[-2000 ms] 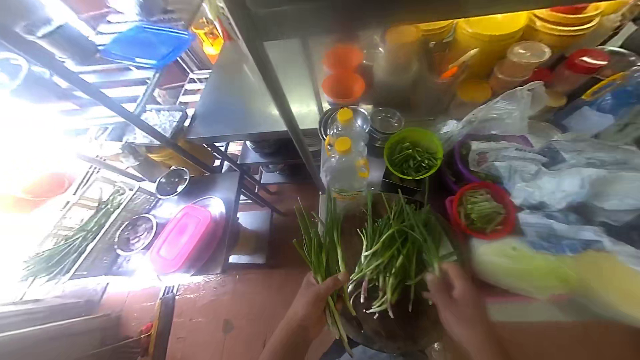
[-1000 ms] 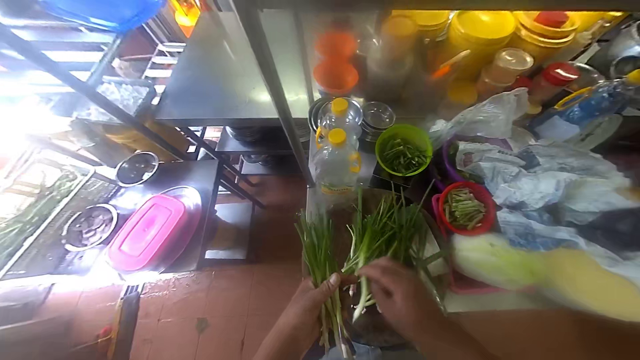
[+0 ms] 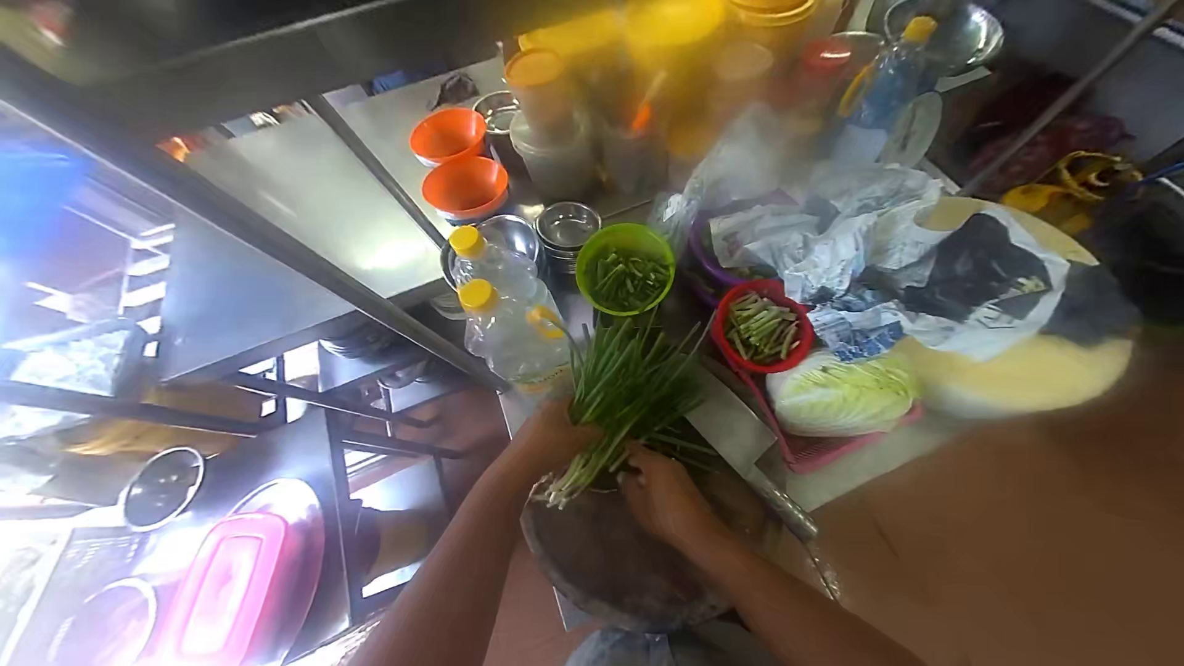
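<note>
A bunch of green onions (image 3: 629,393) lies slantwise over a round wooden chopping block (image 3: 629,555), white root ends toward me. My left hand (image 3: 553,437) is closed around the left side of the bunch. At the right side of the stalks, near their lower part, is my right hand (image 3: 659,486), its fingers touching them; whether it grips any is hard to tell. A cleaver (image 3: 740,416) lies at the block's right edge, its metal handle toward me. Beyond the bunch stand a green bowl (image 3: 626,268) of cut greens and a red basket (image 3: 762,326) of cut pale stalks.
Clear plastic bottles (image 3: 504,324) with yellow caps stand left of the green bowl. A napa cabbage (image 3: 844,393) rests on a pink tray (image 3: 814,450) at the right, beside plastic bags (image 3: 860,231). Orange bowls (image 3: 465,188) stand farther back. A metal shelf post (image 3: 370,319) slants across the left.
The green onions, in two spread bunches two seconds ago, are now gathered into one. My hands have come close together around it. The view has turned and shifted noticeably.
</note>
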